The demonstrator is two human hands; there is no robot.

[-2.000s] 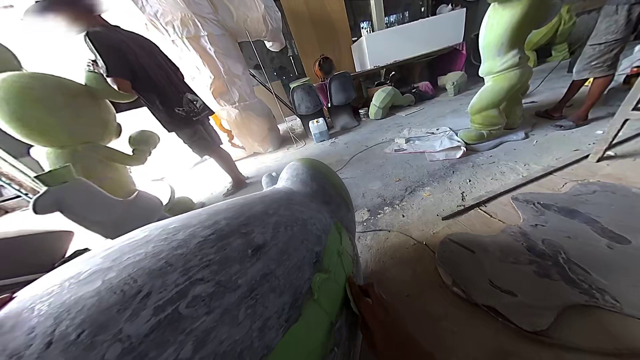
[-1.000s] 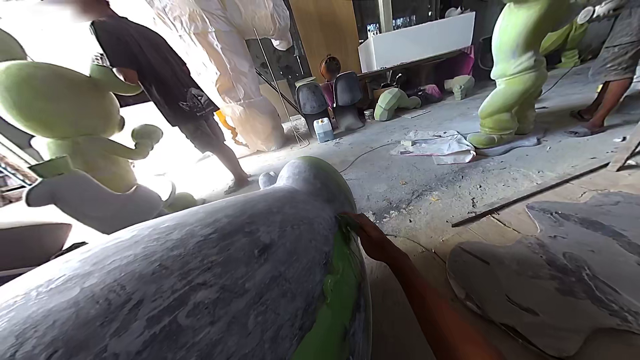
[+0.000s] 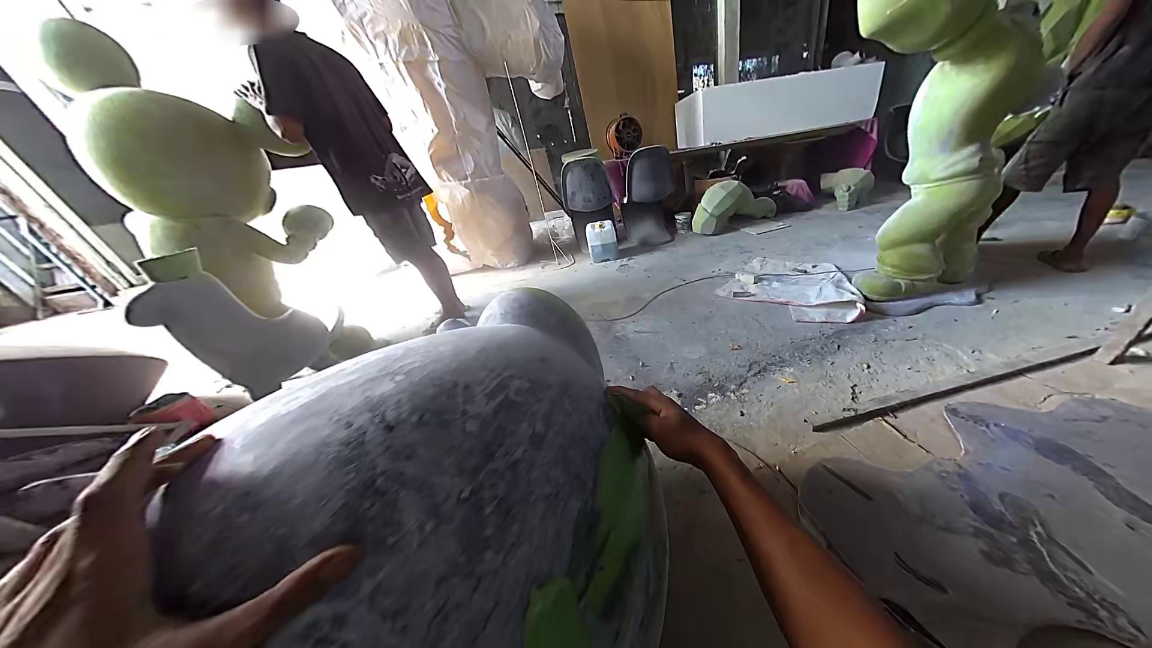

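A large rounded sculpture with a mottled grey surface (image 3: 387, 468) fills the lower middle of the view. Down its right side runs a green strip (image 3: 619, 513), with a smaller green patch (image 3: 553, 616) at the bottom. My right hand (image 3: 661, 421) is at the sculpture's upper right edge, fingers bent at the strip's top end; whether it grips something there is unclear. At the lower left, my left hand (image 3: 153, 558) has its fingers spread, thumb over the grey surface, holding nothing. A red item (image 3: 175, 410) lies beyond its fingertips.
A green figure (image 3: 171, 162) and a person in dark clothes (image 3: 333, 135) are at the left. Another green figure (image 3: 954, 162) and a second person (image 3: 1066, 135) are at the right. Flat grey pieces (image 3: 990, 513), a long bar (image 3: 954, 389) and plastic sheeting (image 3: 796, 286) lie on the floor.
My left hand has come into view at the lower left. My right hand, low on the sculpture's right side two seconds ago, is now at the strip's upper end.
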